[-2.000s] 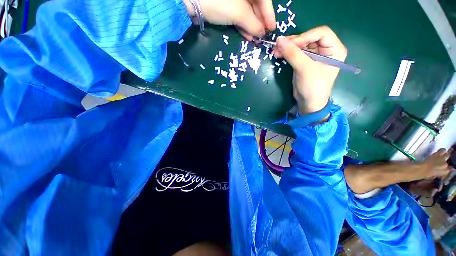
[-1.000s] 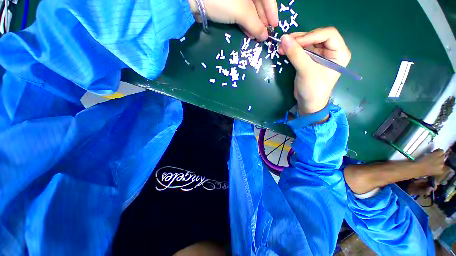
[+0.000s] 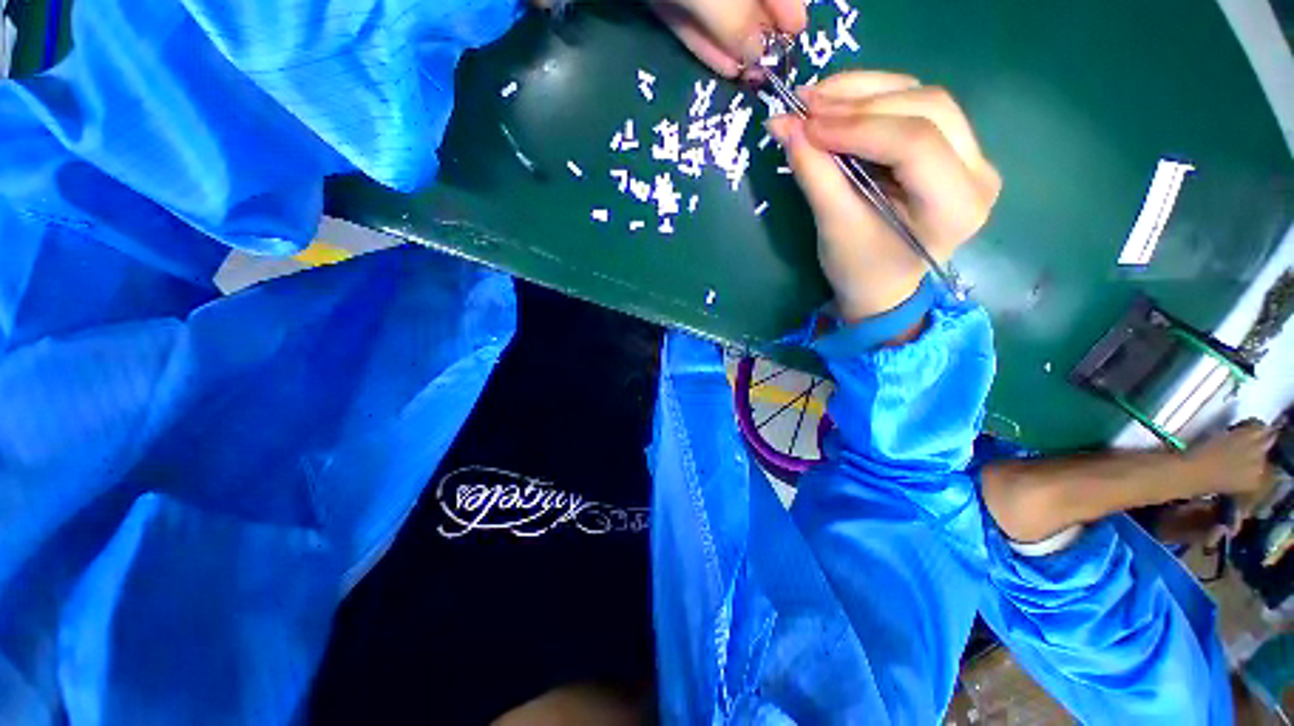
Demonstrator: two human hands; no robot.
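Observation:
My right hand [image 3: 901,177] holds slim metallic tweezers [image 3: 883,209] like a pen, tips pointing up and left. My left hand [image 3: 728,26], partly cut off by the top edge, pinches a small dark component [image 3: 775,51], mostly hidden by the fingers. The tweezer tips are at this component; whether they touch it is too small to tell. Many loose white bits [image 3: 725,142] lie on the green mat [image 3: 568,241] below and beside my hands.
A white strip [image 3: 1157,211] lies on the mat at the right. Past it is a dark frame with green edges [image 3: 1135,352]. Another person's bare forearm and hand [image 3: 1107,489] are at the lower right. The mat's near edge runs below my hands.
My left hand has moved up towards the top edge with the component. The tweezers have tilted steeper, their rear end now lower and nearer my right wrist.

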